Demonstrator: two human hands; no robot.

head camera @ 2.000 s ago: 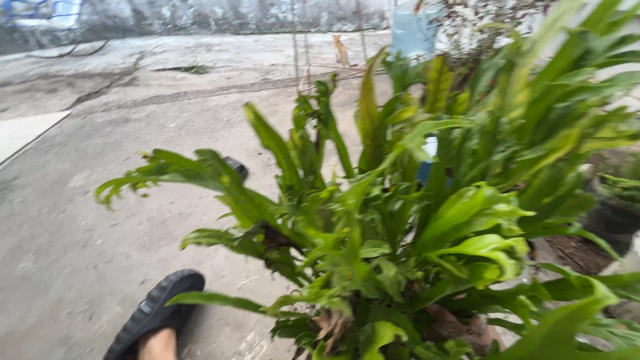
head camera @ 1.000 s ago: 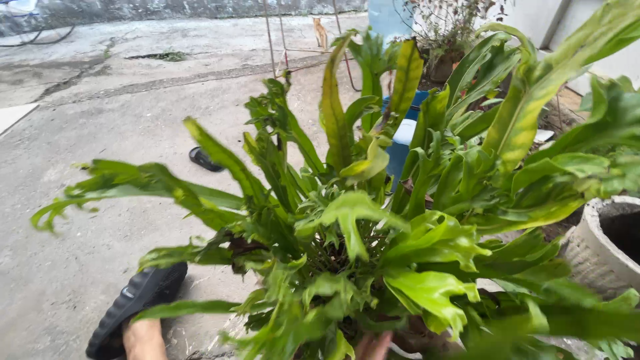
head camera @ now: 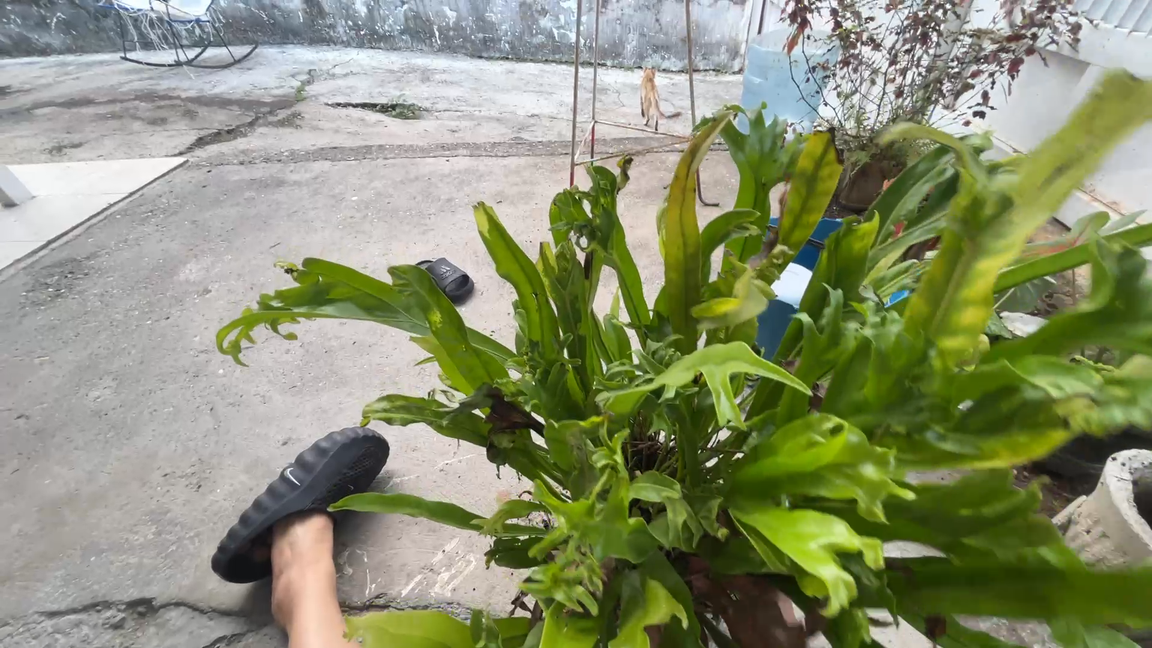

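Observation:
A large leafy green fern-like plant (head camera: 666, 486) fills the centre and right of the head view, its long leaves lobed and frilled at the tips. Several leaves are yellowish, and a dark withered piece (head camera: 508, 412) hangs at its left side. Neither my left hand nor my right hand can be made out. Low among the leaves, a reddish-brown shape (head camera: 751, 605) is partly covered; whether it is a hand, a pot or a dry leaf cannot be told. The plant's base is hidden.
A foot in a black clog (head camera: 310, 481) stands on concrete at left. Beyond are a black slide sandal (head camera: 447, 280), a thin metal stand (head camera: 576, 99), an orange cat (head camera: 650, 97) and a blue container (head camera: 776, 324). A grey pot (head camera: 1111, 517) sits at right, a potted shrub (head camera: 868, 180) behind.
The view has shifted somewhat and become sharper. A skin-coloured patch at the bottom centre one second ago no longer shows clearly. The cat stays near the metal stand.

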